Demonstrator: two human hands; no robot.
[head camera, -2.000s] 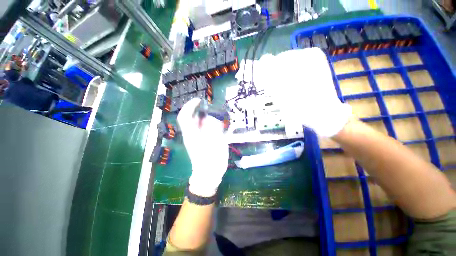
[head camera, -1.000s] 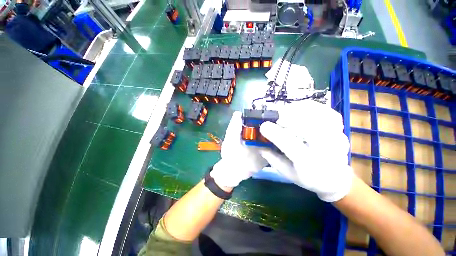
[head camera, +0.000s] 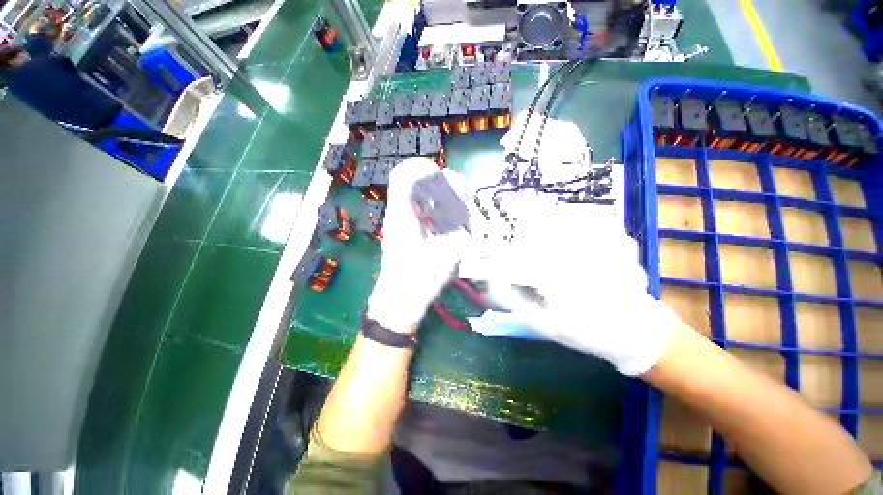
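My left hand (head camera: 411, 256), in a white glove, holds a coil component (head camera: 441, 203) tilted, its black cap facing up. My right hand (head camera: 581, 280), also gloved, is apart from it, low over the bench to the right. Red curved handles (head camera: 449, 313), apparently of pliers, show between the hands. A blurred grey part lies at my right fingertips; whether they grip it cannot be told. A pale blue tool (head camera: 508, 327) is partly hidden under my right hand. The white fixture plate (head camera: 605, 184) is partly covered by my right hand.
Rows of coils (head camera: 399, 145) stand on the green bench at left, with several loose ones nearer the pale rail. Beyond it is the green conveyor (head camera: 184, 280). A blue divided tray (head camera: 639, 222) is at right, with coils in its back row. Black cables (head camera: 539, 111) run to the fixture.
The coil, held before me between both hands, is now in my left hand alone, further left and tilted. My right hand has separated from it. The red handles have come into view.
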